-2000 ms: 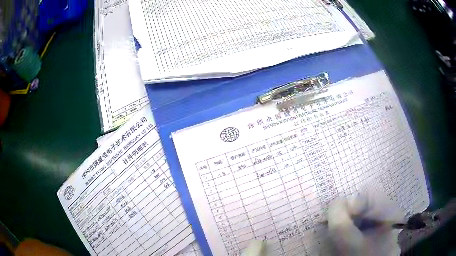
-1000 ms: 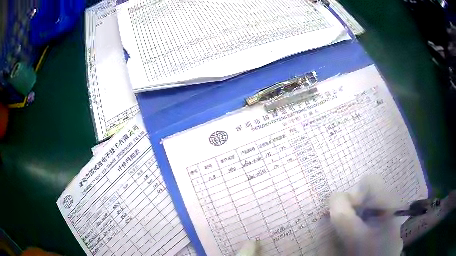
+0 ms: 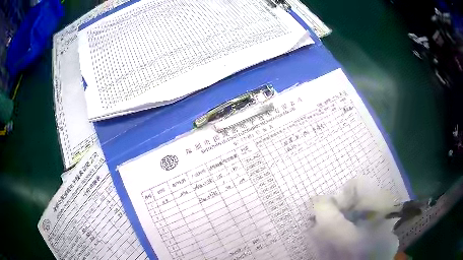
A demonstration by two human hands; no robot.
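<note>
A blue clipboard folder (image 3: 133,139) lies open with a metal clip near its middle. A record form (image 3: 213,203) with a round logo, printed table and some handwriting lies in its lower half. My right hand (image 3: 355,223), in a white glove and blurred, rests over the lower right of this form. It holds a thin dark pen (image 3: 406,212), whose tip I cannot make out. A stack of printed table sheets (image 3: 193,56) lies in the folder's upper half. My left hand is not in view.
Another record form (image 3: 91,213) lies partly under the folder's left side, with a further sheet (image 3: 72,106) above it. A blue plastic object (image 3: 33,33) stands at the upper left. Dark bundles with white tips (image 3: 421,45) lie at the right on the green mat (image 3: 365,61).
The view has shifted, so the folder and papers appear further left and lower. The gloved fingertip of my left hand, seen earlier at the bottom edge, is out of view. My right hand still holds the pen.
</note>
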